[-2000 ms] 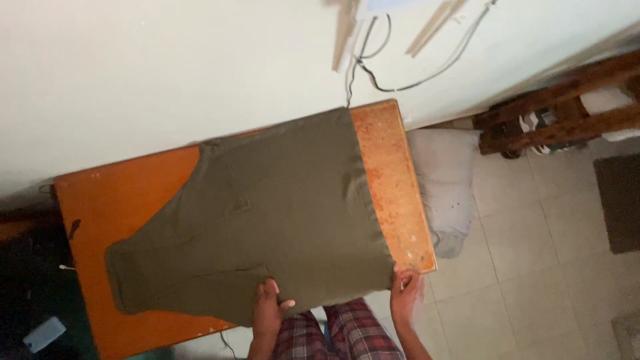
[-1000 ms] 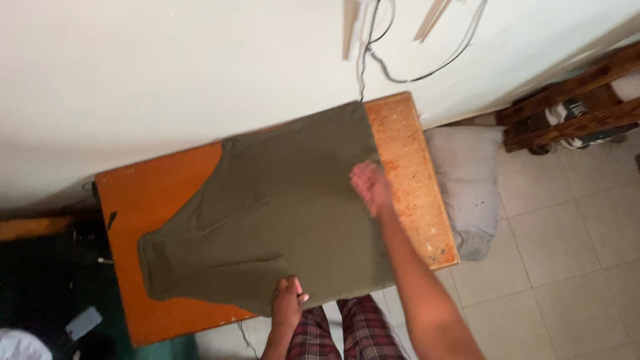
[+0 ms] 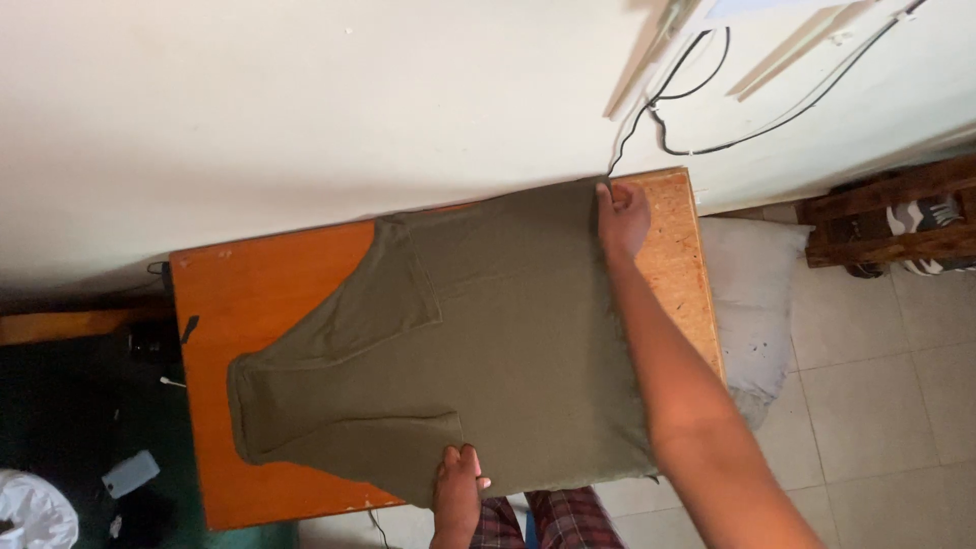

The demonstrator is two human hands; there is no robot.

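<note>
An olive-green cloth garment (image 3: 526,335) lies spread over an orange-brown wooden table (image 3: 290,282), its narrower end to the left and its wide edge to the right. Two folded flaps with seams show on its upper and lower left parts. At the near edge, my left hand (image 3: 460,484) grips the cloth, fingers bent over it. My right hand (image 3: 625,217) reaches across to the far right corner of the garment and pinches its edge between thumb and fingers.
Black cables (image 3: 663,137) run along the wall behind the table. Right of the table are a grey cushion (image 3: 755,297) and a wooden rack (image 3: 900,221) with shoes. At lower left lie a phone (image 3: 131,473) and a white plastic bag (image 3: 34,511).
My right hand has moved from the near right corner, over the cloth, to the far right corner. Folded flaps now show more plainly on the garment. My left hand stays at the near edge.
</note>
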